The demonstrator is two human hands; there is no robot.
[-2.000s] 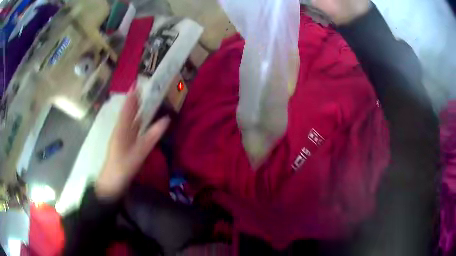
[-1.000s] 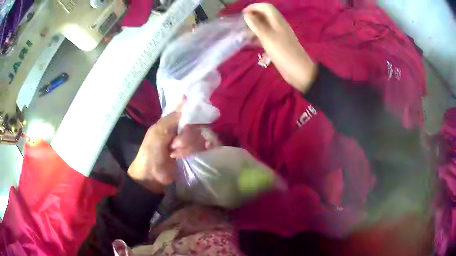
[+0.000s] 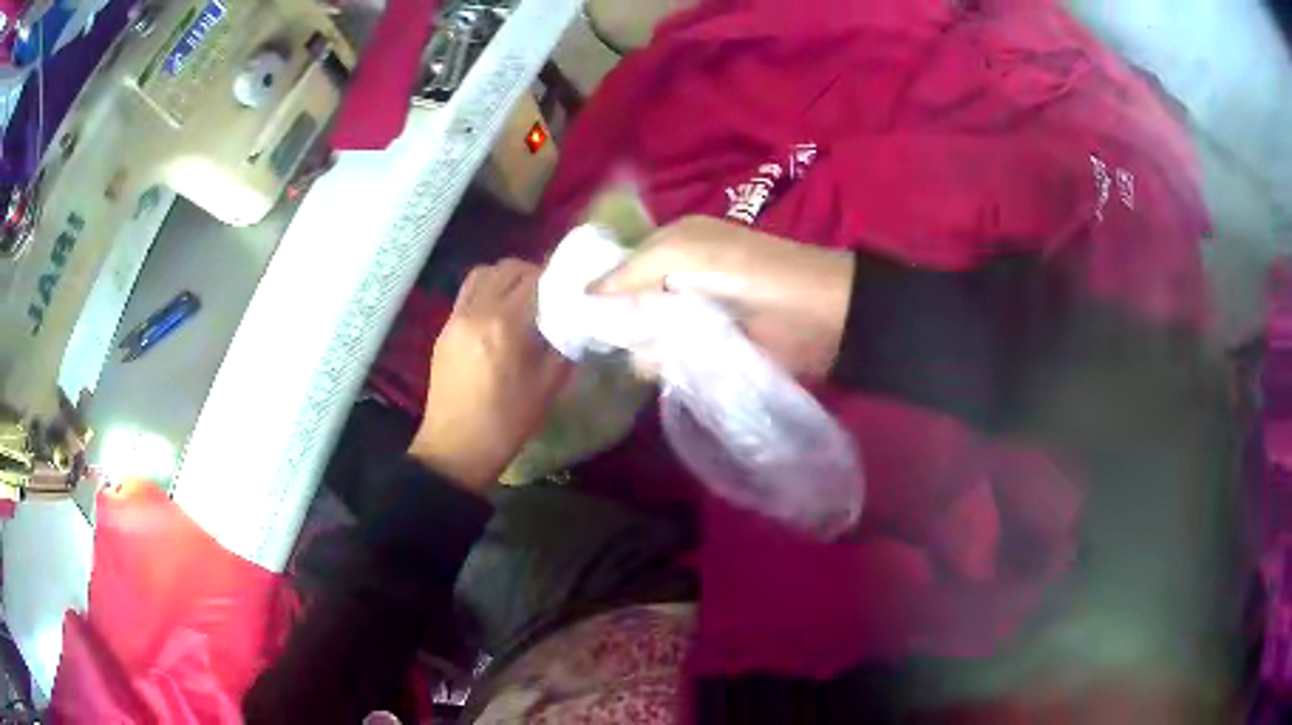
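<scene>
A thin white translucent plastic bag (image 3: pixel 758 425) is bunched and twisted between my two hands, over the lap. My left hand (image 3: pixel 496 368) is closed on the bag's gathered part. My right hand (image 3: pixel 737 283) grips the bag just to the right, its fingers close to the left hand. The bag's loose end hangs down to the right. Greenish parts of the bag show above the right hand and below the left hand; what is inside is too blurred to tell.
Crimson printed garments (image 3: pixel 907 184) are heaped beyond and right of my hands. At left are the cream sewing machine (image 3: pixel 213 113), blue-handled snips (image 3: pixel 160 326) on the grey bed, and the white table edge with a printed scale (image 3: pixel 354 269). Bright red cloth (image 3: pixel 170 609) lies at lower left.
The bag hung open-ended and long from my raised right hand; now it is twisted up short between both hands. My right hand has come down to beside my left hand.
</scene>
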